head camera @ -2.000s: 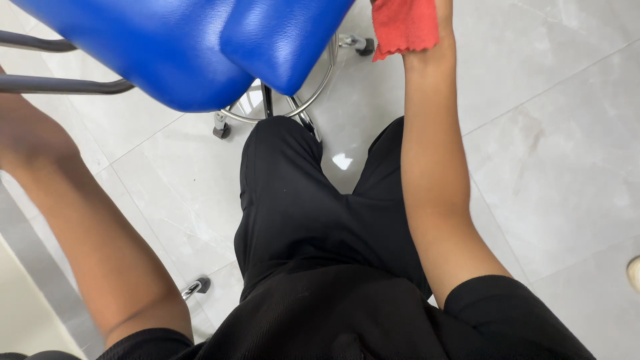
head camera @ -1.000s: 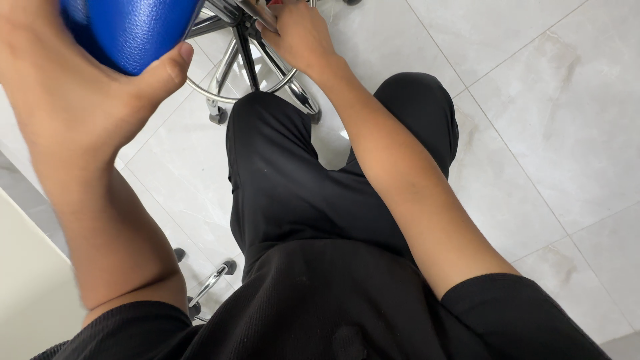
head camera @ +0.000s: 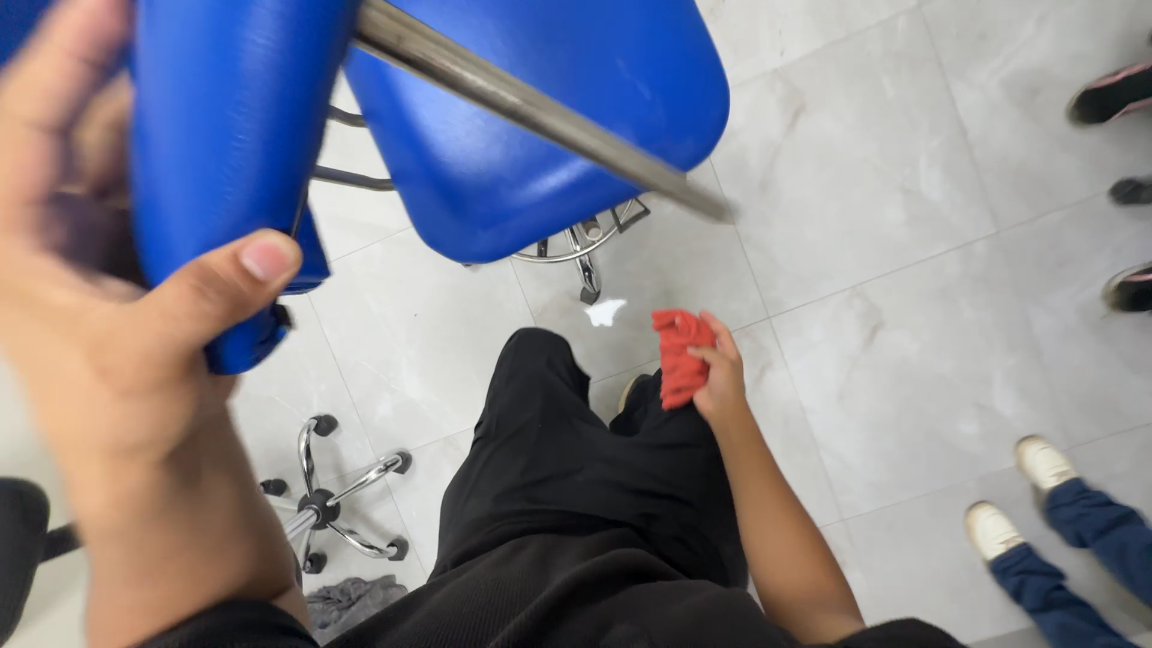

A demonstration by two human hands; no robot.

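Observation:
My left hand [head camera: 135,288] grips a blue padded chair part [head camera: 238,144] at the upper left, its thumb on the near side and its fingers partly hidden behind. A grey metal tube [head camera: 540,112] slants from beside that part across the view. Below the tube lies a blue chair seat [head camera: 531,180], with a chrome ring and casters under its near edge. My right hand [head camera: 720,369] holds a crumpled red cloth [head camera: 682,360] low, by my right thigh, apart from the chair.
A chrome five-star caster base [head camera: 319,508] stands at the lower left, near a grey cloth [head camera: 354,607]. Another person's white shoes [head camera: 993,531] and blue trousers are at the lower right. Dark shoes [head camera: 1111,94] show at the right edge of the tiled floor [head camera: 886,270].
My right hand has come back from the chair's metal base toward my thigh, with the red cloth in it. The metal tube now crosses in front of the seat. The view has shifted and widened.

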